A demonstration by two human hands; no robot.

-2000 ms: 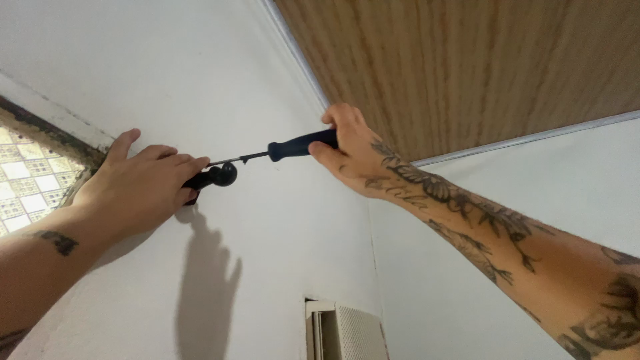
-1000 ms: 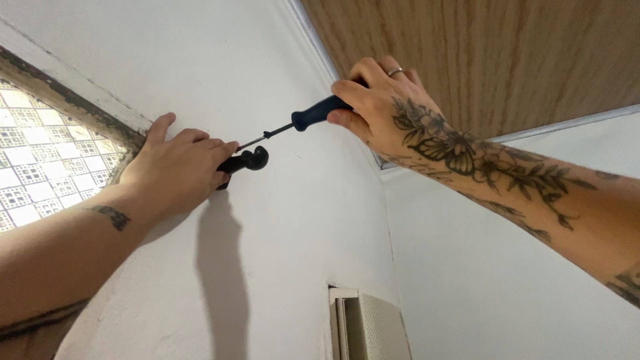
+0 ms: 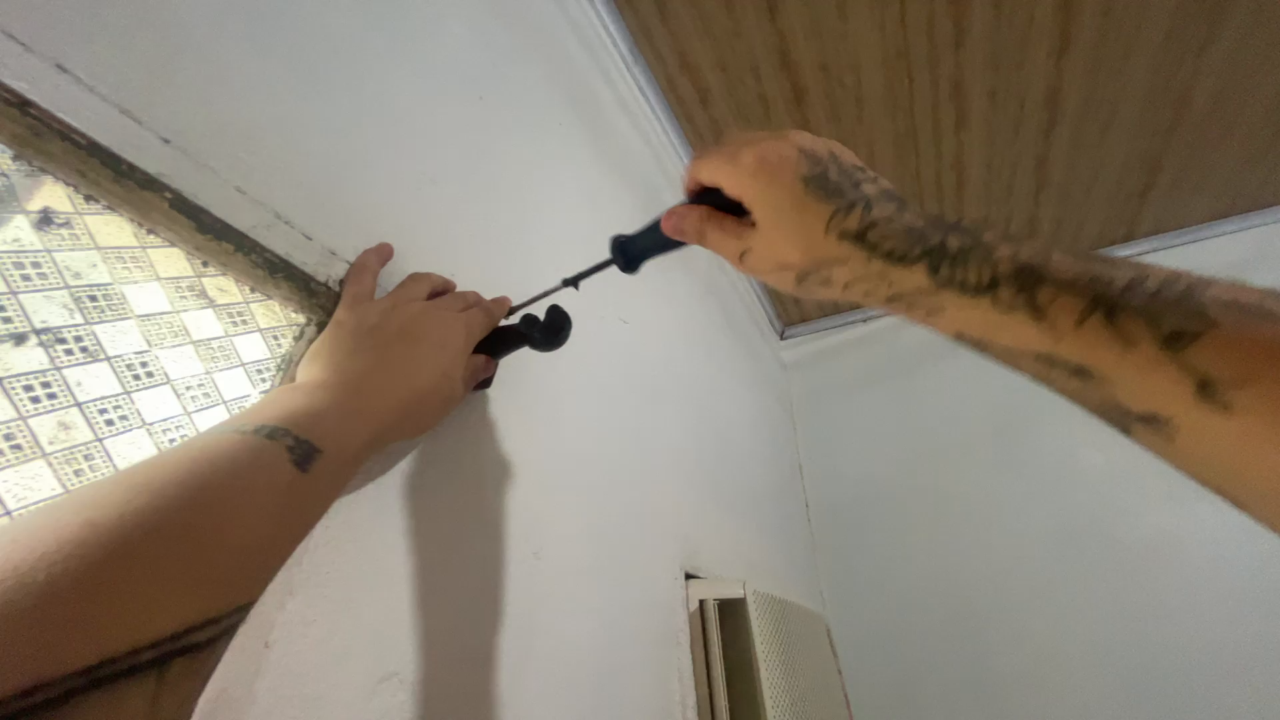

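Observation:
My right hand [image 3: 765,215] is closed round the dark blue handle of a screwdriver [image 3: 642,246], which slants down and left. Near the fingertips of my left hand [image 3: 400,350] the shaft ends; its very tip is hidden there. A black curtain rod bracket [image 3: 545,329] with a curved, open cradle sticks out from under my left fingers, which press it against the white wall [image 3: 590,460]. Its base is mostly covered by my left hand. A small dark piece sits partway along the screwdriver's shaft.
A window [image 3: 110,350] with patterned panes and a worn frame [image 3: 170,205] lies at the left. Wood-grain ceiling panelling [image 3: 960,120] with pale trim is at the upper right. Low on the wall is a beige unit with a perforated cover [image 3: 795,650].
My right hand has turned on the screwdriver, whose shaft slants more steeply than two seconds ago. My left hand stays at the bracket. The view has shifted somewhat.

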